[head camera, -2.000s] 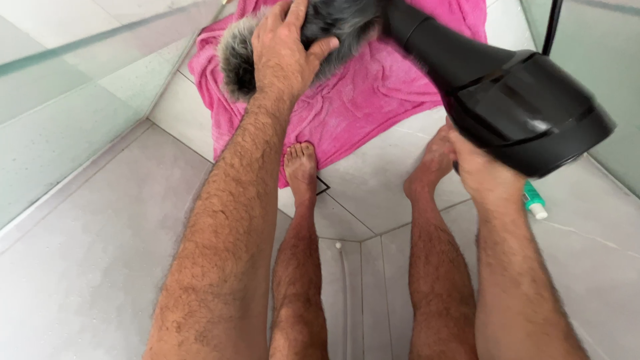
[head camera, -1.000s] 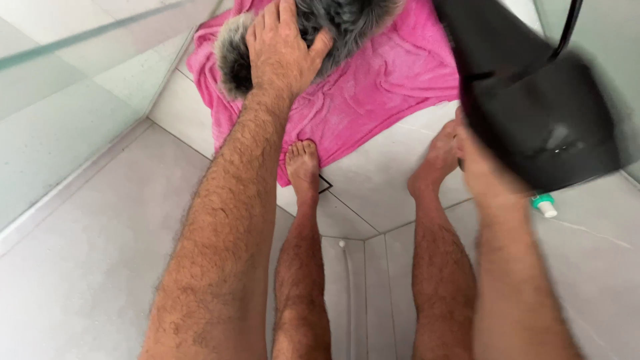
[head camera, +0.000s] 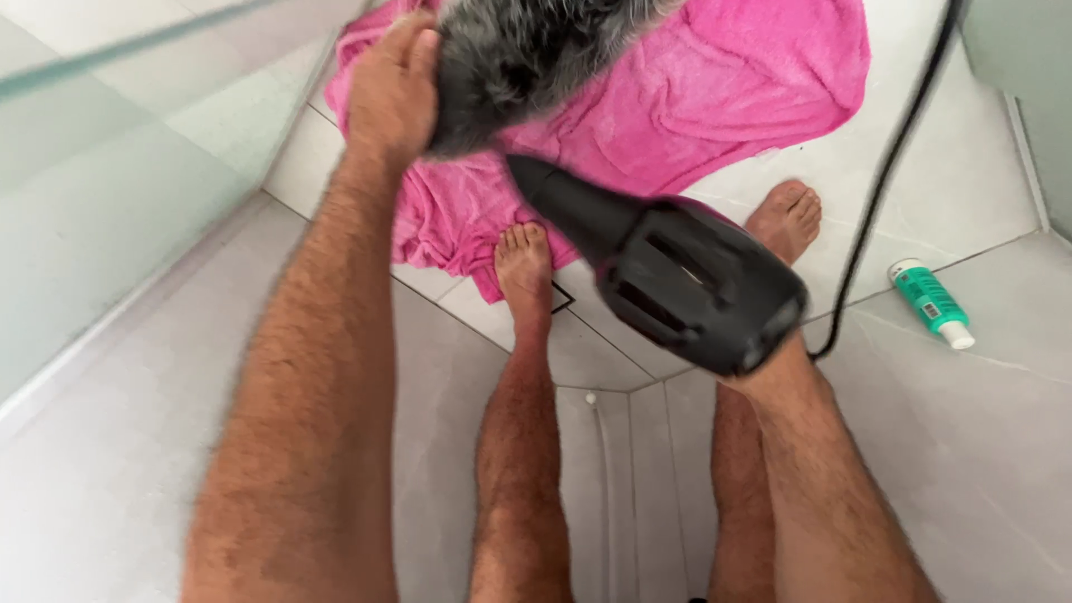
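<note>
A furry grey and black animal (head camera: 536, 59), its head out of view, is on a pink towel (head camera: 737, 75) at the top. My left hand (head camera: 394, 92) lies against the left end of its fur; whether the fingers grip is not clear. My right hand (head camera: 766, 368), mostly hidden behind a black hair dryer (head camera: 695, 276), holds the dryer. Its narrow nozzle points up and left, just below the fur.
A green bottle (head camera: 930, 297) with a white cap lies on the tiled floor at the right. The dryer's black cord (head camera: 888, 159) runs up at the right. Glass panels (head camera: 151, 142) stand at the sides. My bare feet are near the towel, one on its edge.
The dryer has swung down and left from the upper right, its nozzle now below the fur. My left hand has stayed at the fur. The bottle, partly hidden before, shows fully.
</note>
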